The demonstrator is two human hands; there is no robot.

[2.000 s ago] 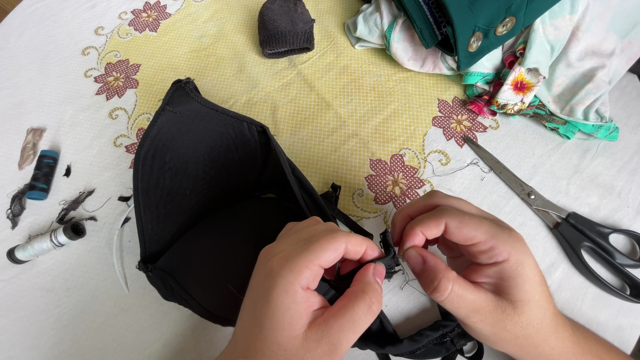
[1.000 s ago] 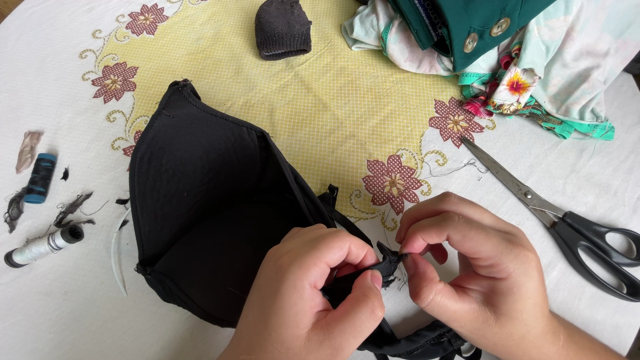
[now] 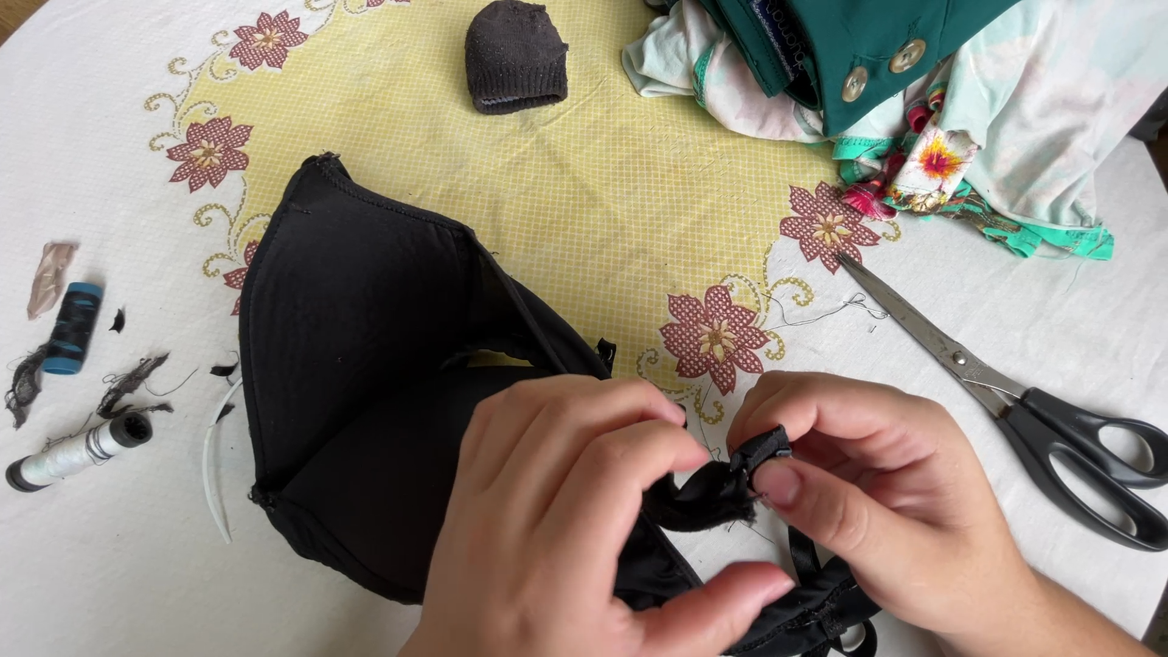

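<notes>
A black padded bra (image 3: 365, 274) lies on the table, its cups at the left and its band running to the lower right. My right hand (image 3: 876, 493) pinches the end of a black fabric strap (image 3: 707, 497) between thumb and forefinger. My left hand (image 3: 575, 520) hovers over the bra just left of that strap, thumb and fingers apart. Whether its fingertips touch the fabric behind them is hidden. Thin loose thread hangs near the strap end.
Scissors (image 3: 967, 365) with black handles lie at the right. A black thread spool (image 3: 75, 328), a white thread spool (image 3: 82, 452), fabric scraps and a curved white strip (image 3: 212, 465) lie left. Behind are a dark knitted item (image 3: 516, 59) and piled garments (image 3: 1022, 119).
My left hand has let go of the black strap and its thumb has spread away from the fingers. My right hand still holds the strap's end.
</notes>
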